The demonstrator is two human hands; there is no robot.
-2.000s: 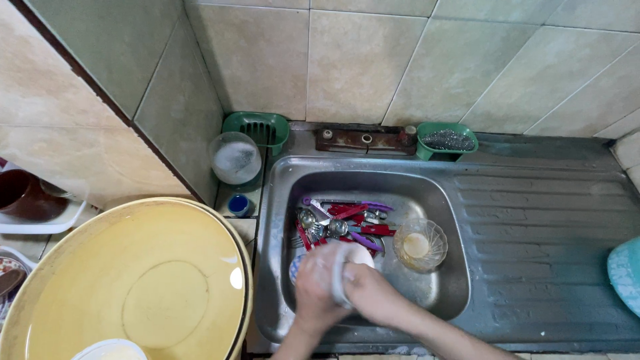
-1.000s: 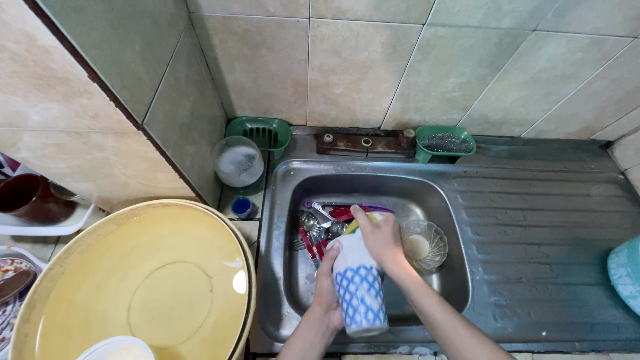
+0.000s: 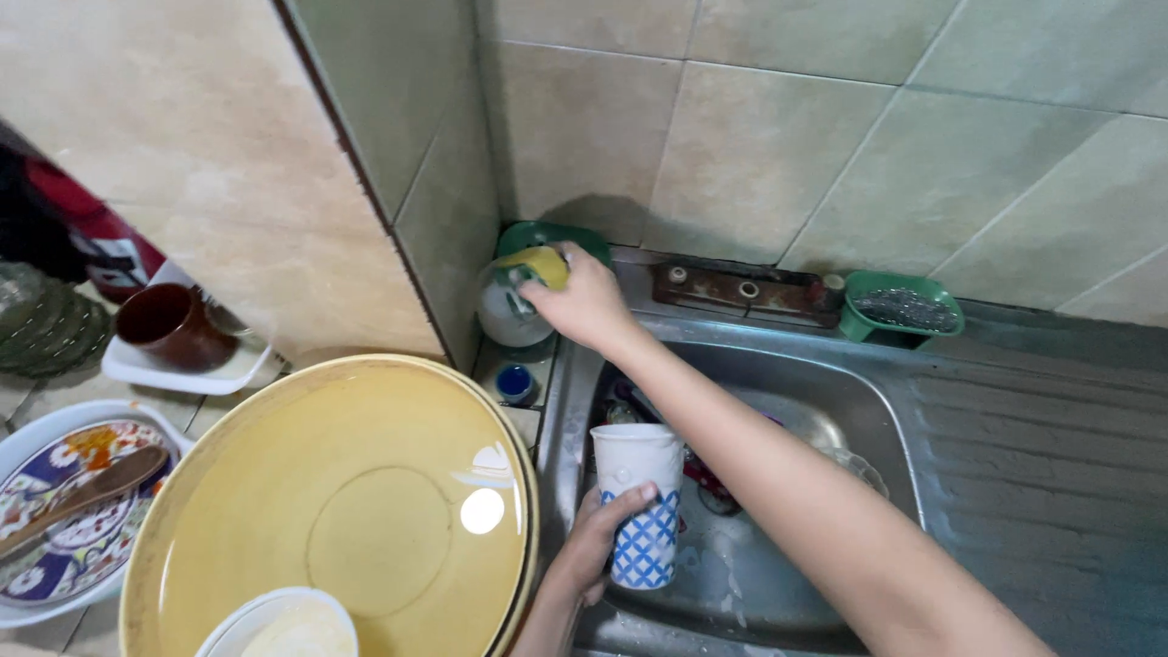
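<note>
A white cup with a blue lattice pattern [image 3: 644, 538] is upright in my left hand [image 3: 598, 543], over the left side of the stainless steel sink [image 3: 730, 593]. My right hand [image 3: 584, 297] grips a yellow and green sponge [image 3: 540, 266] at the mouth of a clear container with whitish contents [image 3: 511, 315], in the back left corner. A green plastic holder [image 3: 557, 235] stands behind it. Cutlery with red handles [image 3: 703, 479] lies in the sink, partly hidden by the cup and my right forearm. A clear glass bowl [image 3: 858, 470] shows only in part behind that forearm.
Large yellow plates [image 3: 383, 511] are stacked left of the sink, a white bowl [image 3: 283, 625] on them. Further left are a basin holding a patterned plate and wooden spoon [image 3: 119, 474], and a brown cup [image 3: 173, 324]. A green holder with scouring wire [image 3: 903, 310] stands behind the sink.
My right hand has moved from the cup to the container at the back left, sponge in its grip. My left hand still holds the cup. The view has shifted left.
</note>
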